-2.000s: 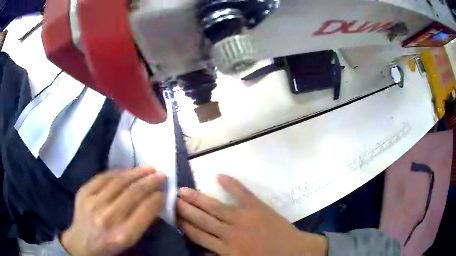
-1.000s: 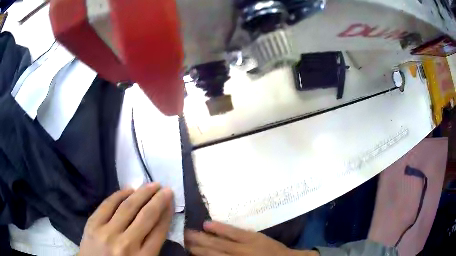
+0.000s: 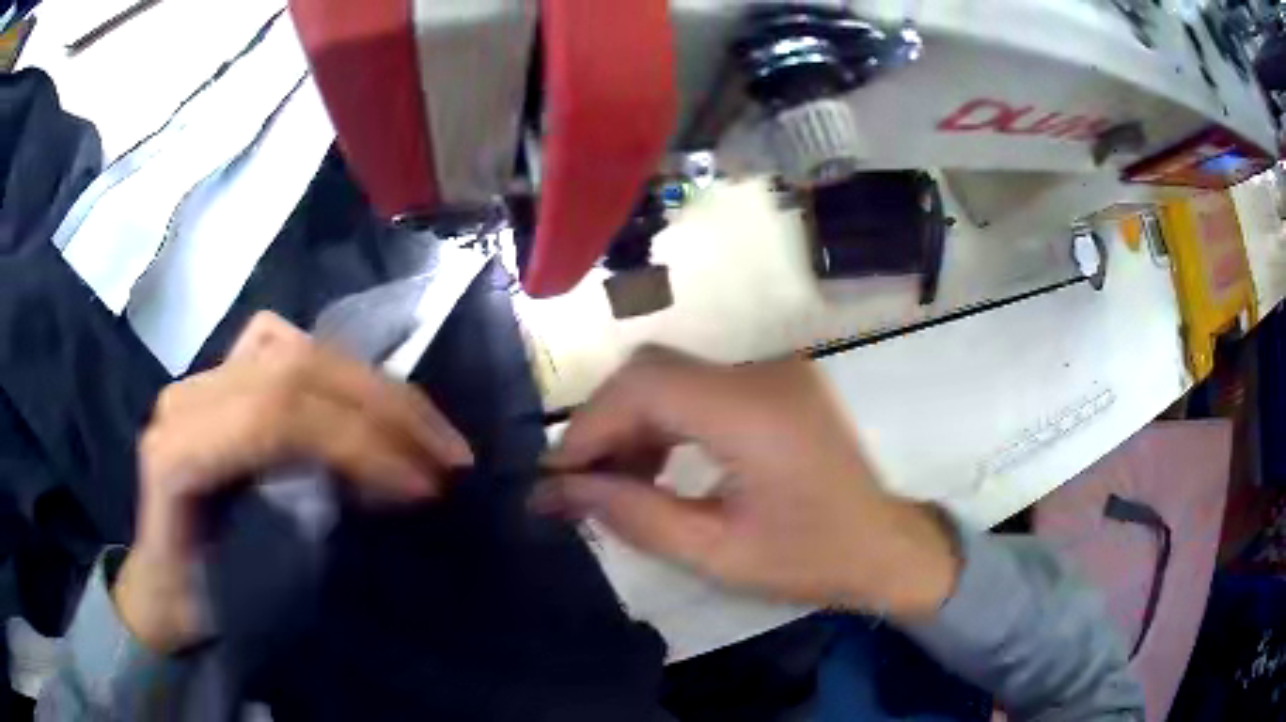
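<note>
A dark garment panel (image 3: 466, 607) lies in front of the sewing machine (image 3: 903, 99) and runs up under its head. My left hand (image 3: 282, 423) is on the panel's left part, fingers bent, slightly blurred; whether it grips cloth is unclear. My right hand (image 3: 762, 480) pinches the dark cloth's right edge between thumb and forefinger. A pale strip (image 3: 444, 303) shows between the dark layers near the head. The red upright piece (image 3: 599, 141) hides most of the needle area. A brown-grey block (image 3: 639, 291) sits right of it.
Pale strips (image 3: 212, 212) lie on other dark cloth (image 3: 64, 353) at left. A black box-like item (image 3: 874, 226) is under the machine arm. A yellow packet (image 3: 1210, 275) is at right. A pink surface (image 3: 1185, 487) holds a black strip (image 3: 1159, 564). The control panel (image 3: 1199, 160) is at the arm's right end.
Dark cloth now covers most of the white pieces that lay under my left hand. Both hands have moved up towards the machine, and my right thumb and forefinger have closed on the cloth edge.
</note>
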